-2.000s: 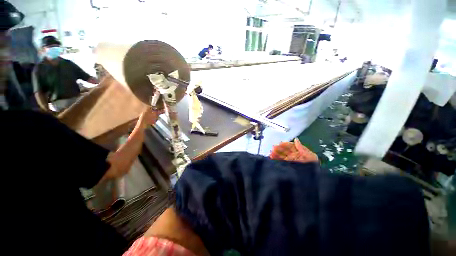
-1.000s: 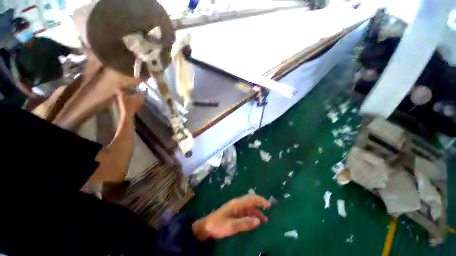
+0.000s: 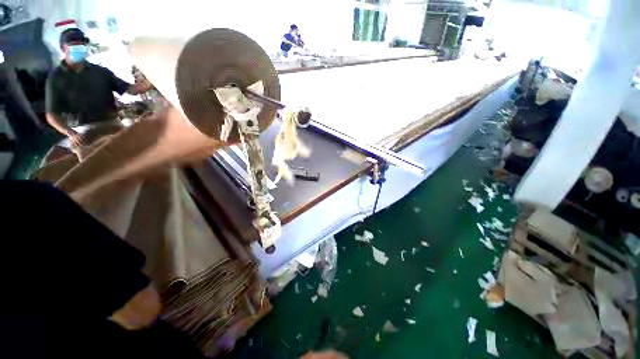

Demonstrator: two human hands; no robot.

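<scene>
A thick tan fabric roll [image 3: 200, 84] sits on a dark bar above the table end, held by a rag-wrapped upright stand [image 3: 257, 179]. Brown cloth [image 3: 140, 158] hangs from it towards the left, over a folded zigzag pile [image 3: 217, 301]. My left arm, in a black sleeve, fills the lower left with a patch of bare skin; my left hand is not visible. Only a small part of my right hand [image 3: 324, 355] shows at the bottom edge, cut off, touching nothing visible.
A masked person [image 3: 88, 98] stands at the left by the cloth. The long table [image 3: 316, 158] carries a silvery rail [image 3: 365, 148] across its end. Scraps litter the green floor [image 3: 407, 287]. A pallet-like stack [image 3: 561, 294] and a white column [image 3: 575, 119] stand right.
My left hand has left the cloth below the roll and gone out of view. My right hand has dropped to the bottom edge. The brown cloth is spread wider at the left.
</scene>
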